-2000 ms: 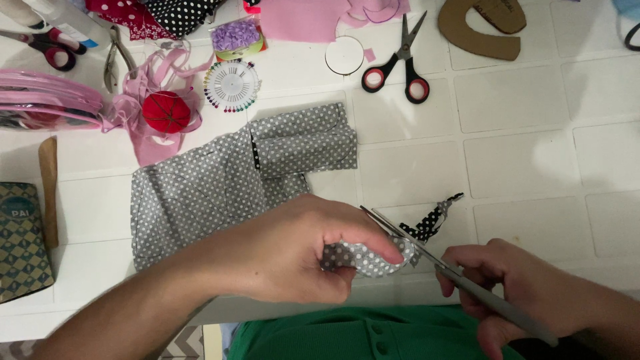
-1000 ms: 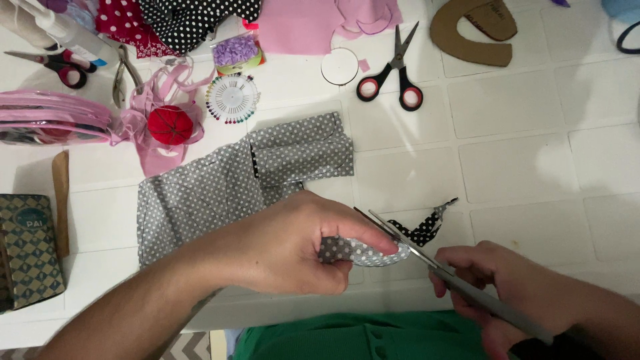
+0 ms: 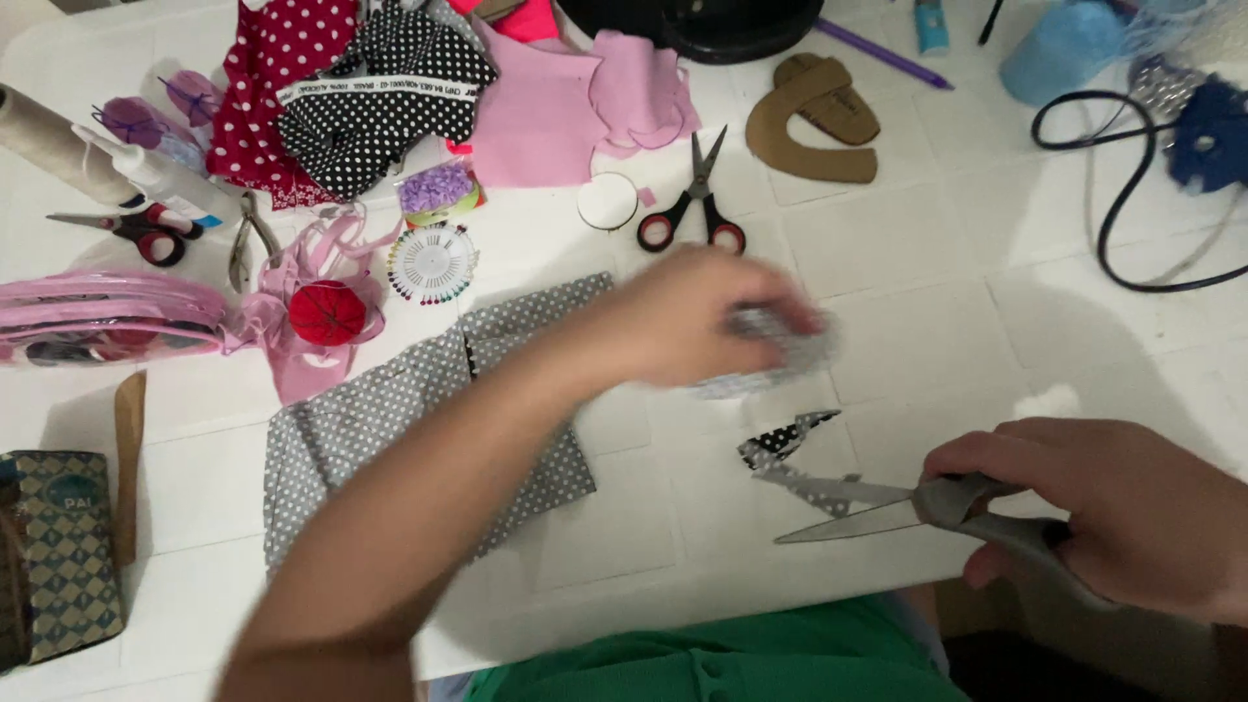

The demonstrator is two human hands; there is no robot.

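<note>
My left hand (image 3: pixel 721 317), blurred, is over the middle of the table with a bunched piece of grey dotted fabric (image 3: pixel 804 351) in its fingers. My right hand (image 3: pixel 1102 507) holds large metal fabric scissors (image 3: pixel 916 507) by the handles, blades spread apart and pointing left. By the upper blade lie a black-and-white dotted fabric scrap (image 3: pixel 780 442) and a small grey dotted scrap (image 3: pixel 824 495). A larger grey dotted cloth (image 3: pixel 546 468) lies flat, partly hidden under my left forearm.
Black-handled scissors (image 3: pixel 699 195) lie open beyond my left hand, near cardboard templates (image 3: pixel 809 156) and pink felt (image 3: pixel 536 117). A pin wheel (image 3: pixel 433 263), a red pincushion (image 3: pixel 328 313) and a pink clear case (image 3: pixel 107 312) are at left. A black cord (image 3: pixel 1111 224) curls at right.
My left hand has moved up and away from the scissors with the grey dotted fabric. The scissors' blades have spread wider, and dotted scraps now lie beside them. The view has shifted.
</note>
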